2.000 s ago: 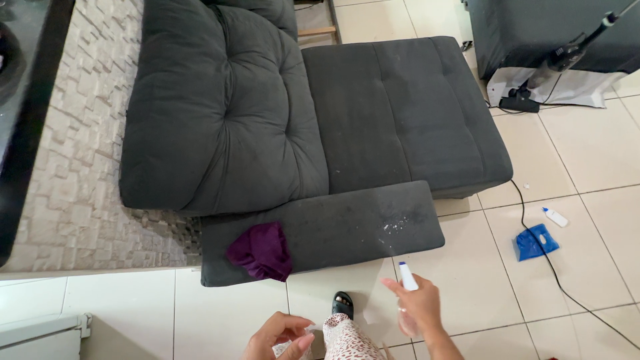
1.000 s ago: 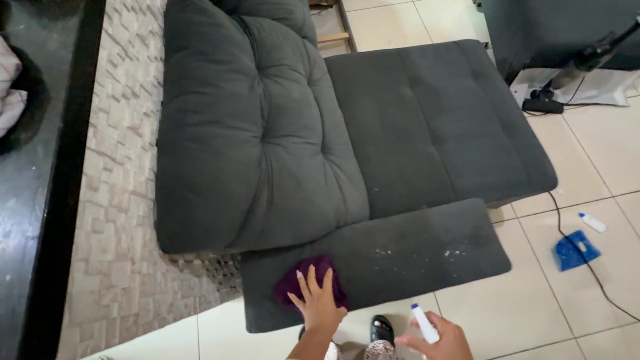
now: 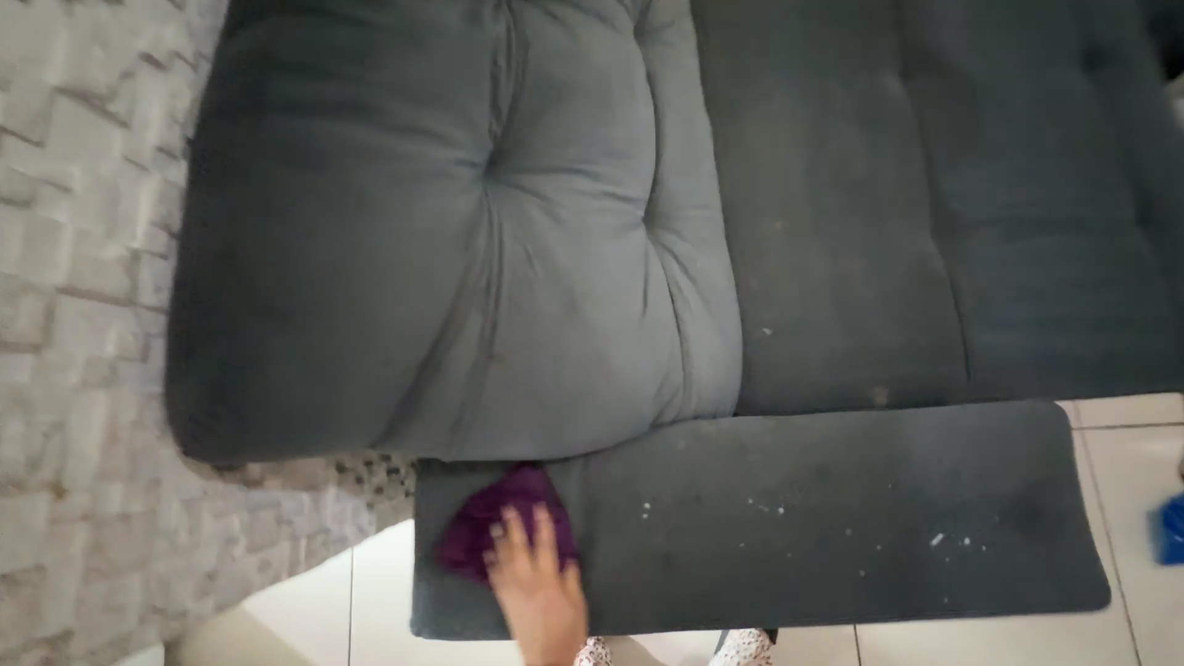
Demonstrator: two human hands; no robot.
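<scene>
My left hand (image 3: pixel 536 583) lies with spread fingers on a bunched purple cloth (image 3: pixel 472 523), pressing it against the left end of the sofa's dark grey padded armrest (image 3: pixel 703 564). Whether the fingers grip the cloth is hard to tell from above. White specks and small smears dot the armrest's middle and right part. Above it are the tufted grey back cushion (image 3: pixel 573 305) and the flat seat (image 3: pixel 832 231), which has a few pale marks. My right hand and the white bottle are out of view.
A textured stone-look wall (image 3: pixel 83 370) runs along the left side. Pale floor tiles (image 3: pixel 980 638) lie below the armrest, where my feet in patterned trousers (image 3: pixel 740 647) partly show. A blue packet (image 3: pixel 1170 532) is cut off at the right edge.
My left hand, apart from the cloth two seconds ago, is now on it. My right hand, which held a white bottle with a blue tip, has left the view. The view is closer to the sofa.
</scene>
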